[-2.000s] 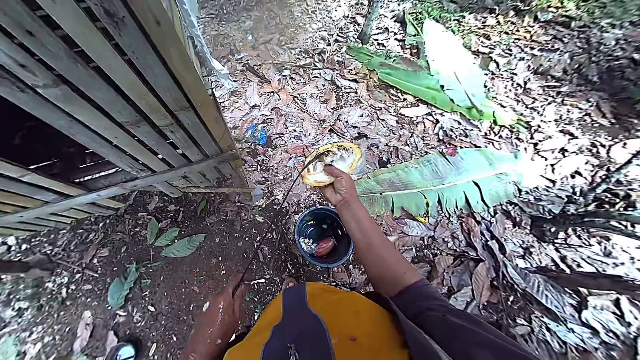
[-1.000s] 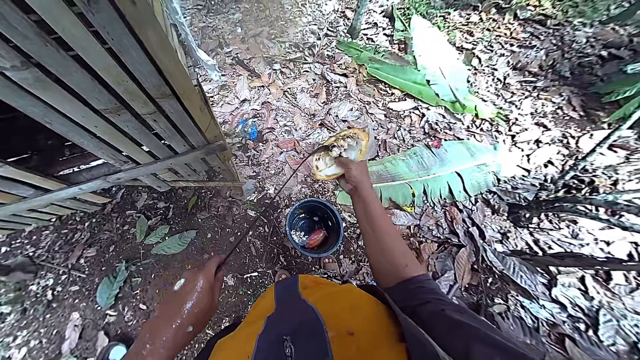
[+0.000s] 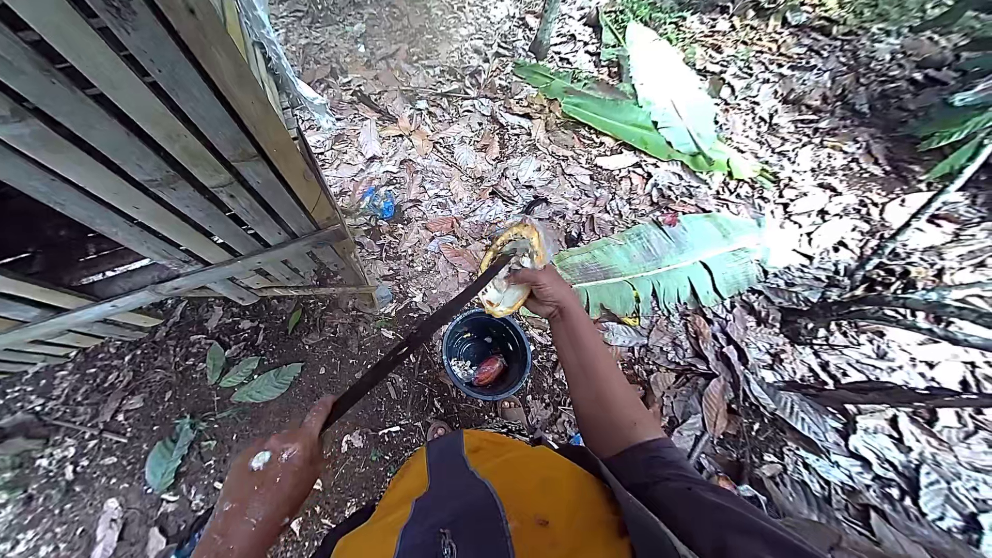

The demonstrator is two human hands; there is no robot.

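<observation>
My left hand (image 3: 283,465), spotted with whitish pulp, grips the near end of a long dark machete (image 3: 411,341). The blade slants up to the right and its far end lies at the hollow of an opened yellow cacao pod (image 3: 508,298). My right hand (image 3: 546,291) holds that pod from its right side; whether beans remain inside is unclear. Just below the pod stands a dark plastic bucket (image 3: 525,376) on the ground. In it lie a reddish-brown pod or pod piece (image 3: 489,370) and some whitish bits (image 3: 463,370).
A wooden slatted structure (image 3: 178,167) fills the upper left. Banana leaves (image 3: 659,263) lie on the dry leaf litter to the right, with more (image 3: 674,101) farther off. Blue plastic (image 3: 378,203) lies near the structure's corner. Branches (image 3: 914,310) stretch along the right. My feet are behind the bucket.
The opened pod has tilted in my right hand and is now more upright, closer over the bucket. The machete's broad side shows more than before.
</observation>
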